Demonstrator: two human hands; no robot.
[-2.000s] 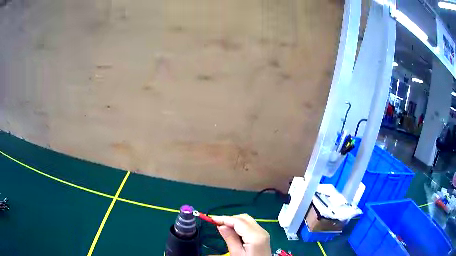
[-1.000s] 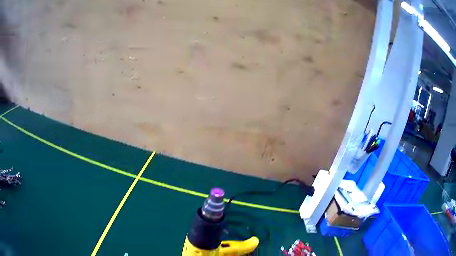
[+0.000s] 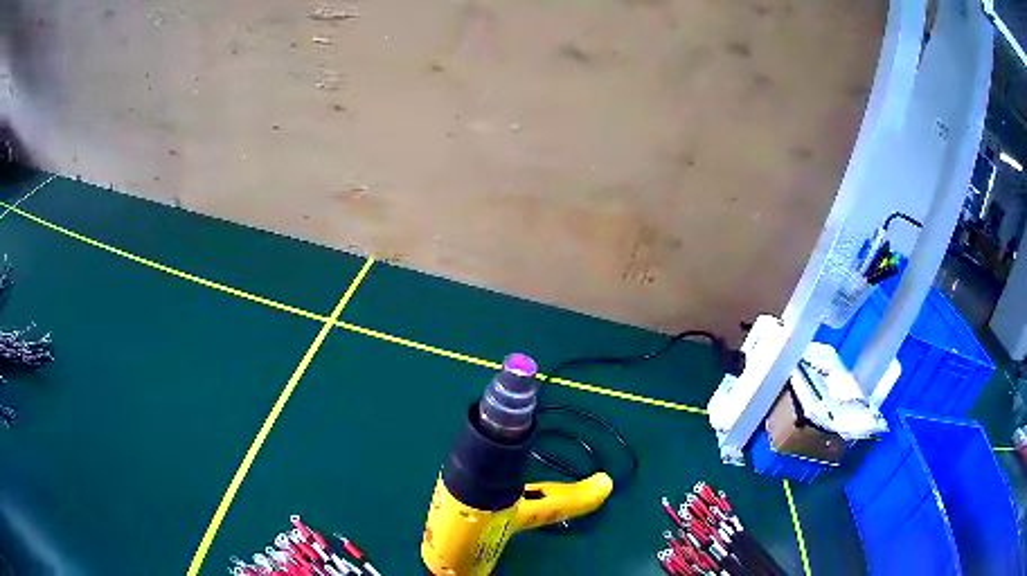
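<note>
The yellow heat gun [image 3: 467, 527] stands nozzle-up on the green mat, with a black collar. Its stepped grey nozzle [image 3: 509, 394] is pinkish-purple at the tip, and nothing is held over it. A pile of cable leads [image 3: 704, 534] with red sleeves and silver ring terminals lies right of the gun. A second pile of red-sleeved leads [image 3: 302, 554], with some white bands, lies lower left, cut by the bottom edge. Neither of my hands is in the picture.
The black power cord [image 3: 631, 358] loops behind the gun towards the white post [image 3: 839, 236]. A small blue box [image 3: 788, 459] with cardboard and papers sits at the post's foot. Blue bins [image 3: 918, 484] stand beyond. A grey-silver tangled bunch [image 3: 25, 347] lies far left.
My hand with the red-sleeved lead has left the nozzle and the picture. The view has shifted down, showing more of the gun and both piles of leads.
</note>
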